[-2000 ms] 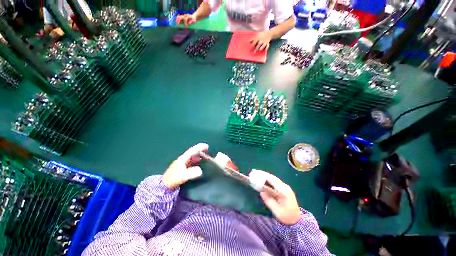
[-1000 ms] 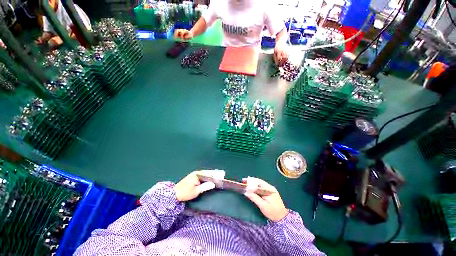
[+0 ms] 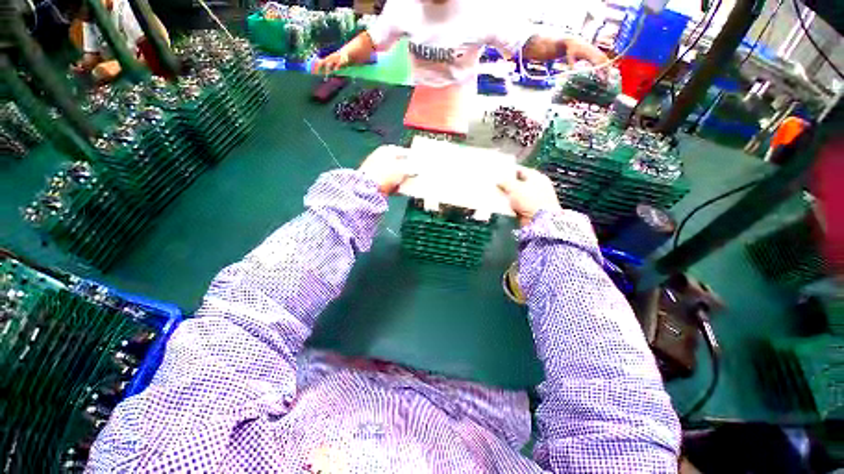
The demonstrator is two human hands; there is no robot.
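Observation:
A flat whitish fixture [image 3: 461, 174] is held level between my two hands, over the near stack of populated green boards [image 3: 446, 239]. It hides the top of that stack; whether it touches the boards I cannot tell. My left hand [image 3: 387, 169] grips the fixture's left end. My right hand [image 3: 531, 193] grips its right end. The fingers are partly washed out by glare.
A red fixture [image 3: 437, 109] lies beyond, near a person opposite. Board stacks stand at left [image 3: 139, 148] and right [image 3: 606, 162]. A blue bin [image 3: 159, 347] holds boards at lower left. A soldering station [image 3: 674, 324] and a partly hidden reel [image 3: 513, 283] are at right.
The fixture and both my hands have moved forward from the near edge to over the board stack. The fixture's broad face now shows. The person opposite has extended an arm to the right.

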